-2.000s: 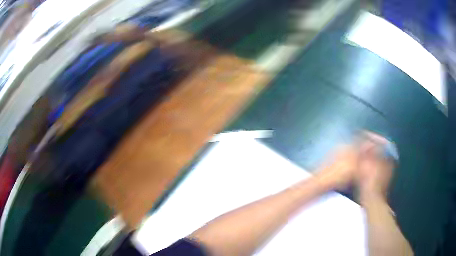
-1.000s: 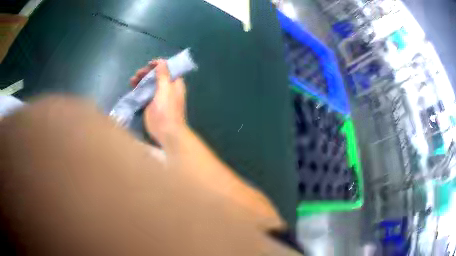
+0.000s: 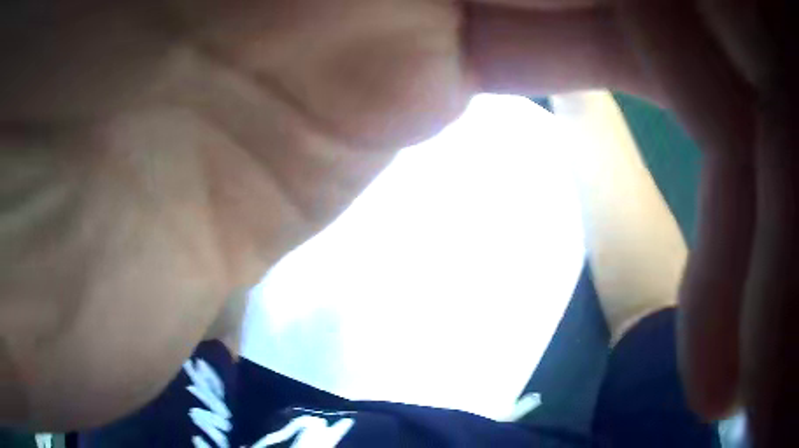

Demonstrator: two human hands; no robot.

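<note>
My left hand [image 3: 350, 105] is very close to the lens, large and blurred. Its palm fills the left and top, and its fingers hang down the right side, spread away from the palm, with nothing seen in them. My right forearm [image 3: 631, 210] rises from a dark sleeve at the lower right. My right hand is hidden behind my left hand. A bright, overexposed white paper sheet [image 3: 447, 245] lies between my arms. No grey-blue strip shows.
Dark green bench top [image 3: 561, 350] shows beside the paper and past my right forearm. A short pale tape strip [image 3: 526, 405] is at the paper's lower right corner. My dark clothing with white marks [image 3: 307, 430] runs along the bottom edge.
My left hand now covers much of the view. The grey-blue strip seen in my right hand and the crates have left the view. The view has swung back to the white paper.
</note>
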